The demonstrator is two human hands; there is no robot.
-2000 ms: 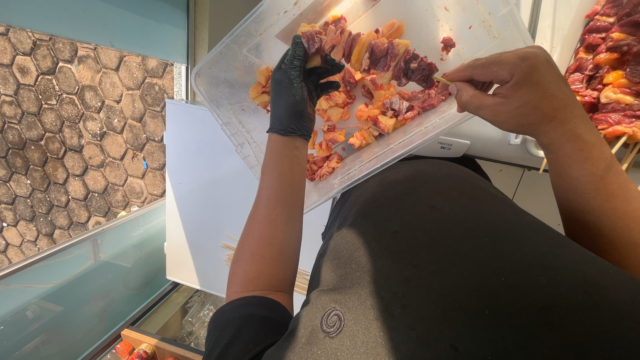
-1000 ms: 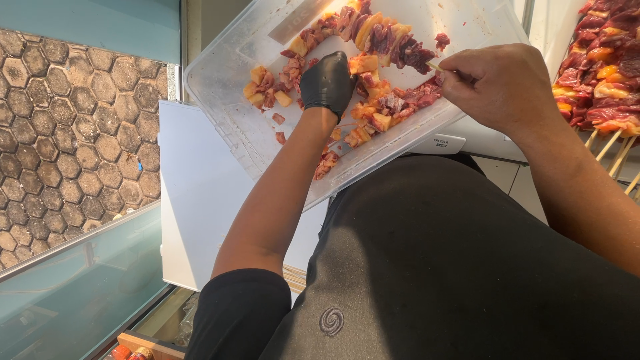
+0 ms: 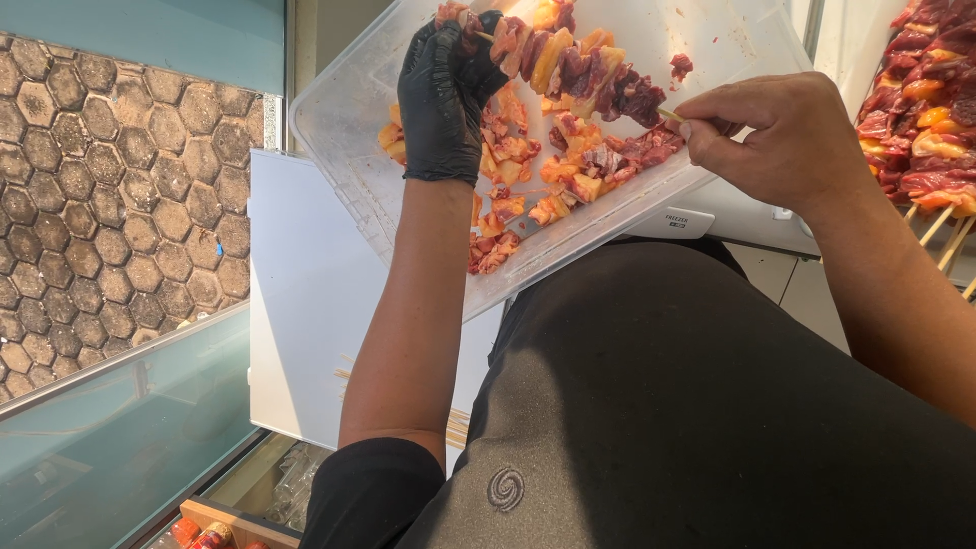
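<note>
My left hand (image 3: 450,99), in a black glove, holds a piece of raw meat (image 3: 455,17) at the bare tip of a wooden skewer (image 3: 483,36). My bare right hand (image 3: 762,137) pinches the other end of that skewer. Pieces of red meat and yellowish fat (image 3: 576,69) are threaded along it between my hands. Below lies a translucent plastic tub (image 3: 358,164) with loose cut meat and fat (image 3: 579,171) in it. A small scrap of meat (image 3: 681,67) lies apart near the tub's right side.
Loaded meat skewers (image 3: 926,107) are stacked in a container at the right edge. Under the tub are a white lid-like surface (image 3: 305,267) with bare wooden skewers (image 3: 457,428) and a freezer's edge (image 3: 671,223). A wooden box with bottles (image 3: 210,534) stands at the lower left.
My left hand was down among the loose meat a second ago; it has moved up to the skewer's tip with a piece of meat. My right hand still holds the skewer's other end.
</note>
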